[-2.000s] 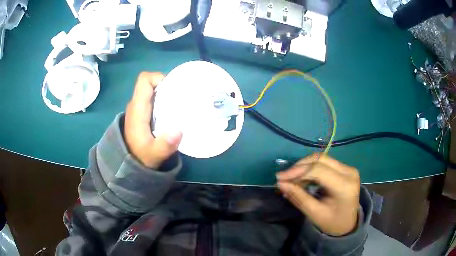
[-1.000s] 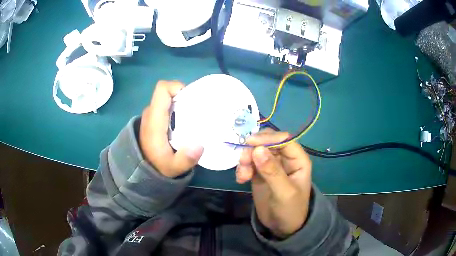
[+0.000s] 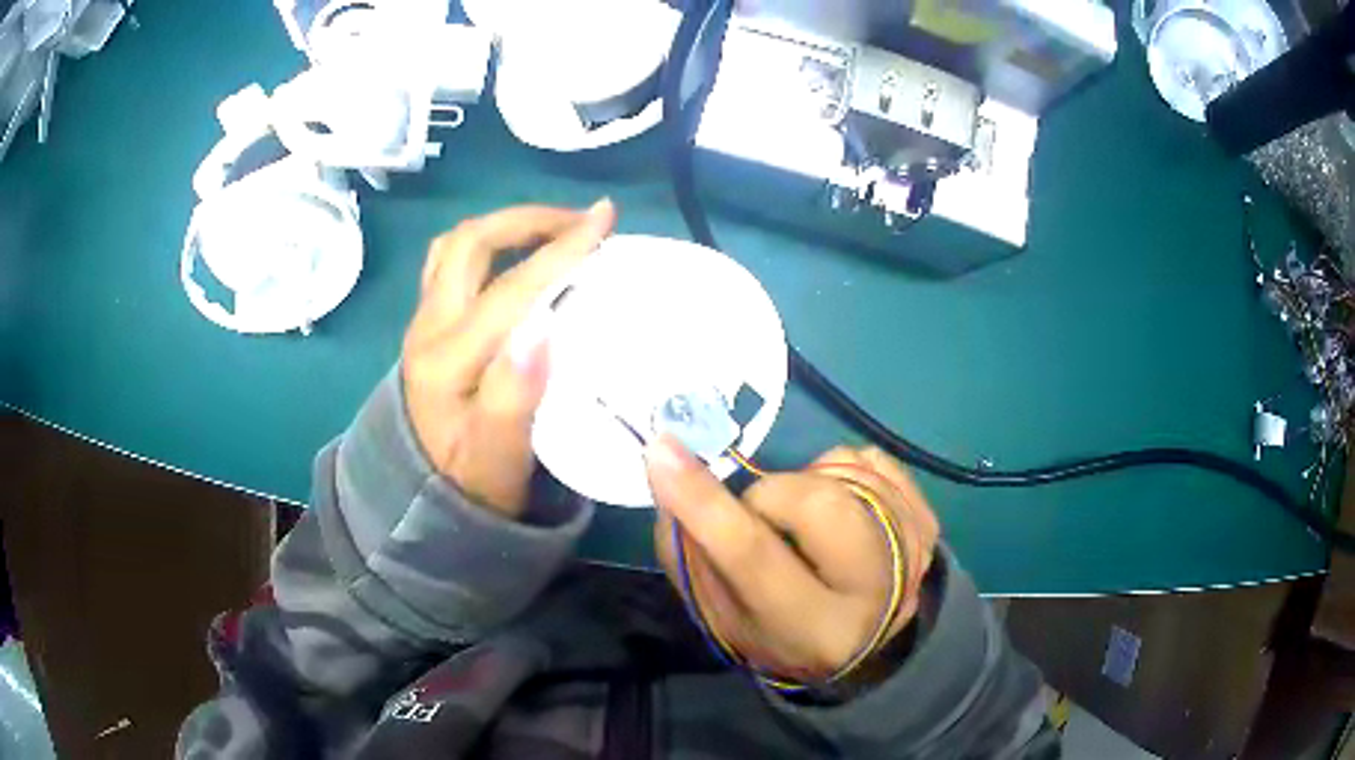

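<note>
A round white base housing (image 3: 654,334) is held above the green bench, its face towards me. A silver gear motor (image 3: 693,420) sits on its lower right part, beside a dark slot. My left hand (image 3: 483,349) grips the housing's left edge. My right hand (image 3: 795,557) is at the lower right edge, thumb by the motor. The yellow and dark motor lead wires (image 3: 896,557) loop around and across my right hand. The wire ends near the thumb are too small to make out.
The screw feeder (image 3: 862,164) stands at the back, with a black power cord (image 3: 981,477) looping across the bench. White plastic parts (image 3: 275,253) lie at the left. The motor pile (image 3: 1323,334) and one loose white-looking piece (image 3: 1268,426) are at the right.
The housing has turned, so the motor now sits lower. The wire loop has moved from open bench onto my right hand. My left fingers have shifted up the housing's edge.
</note>
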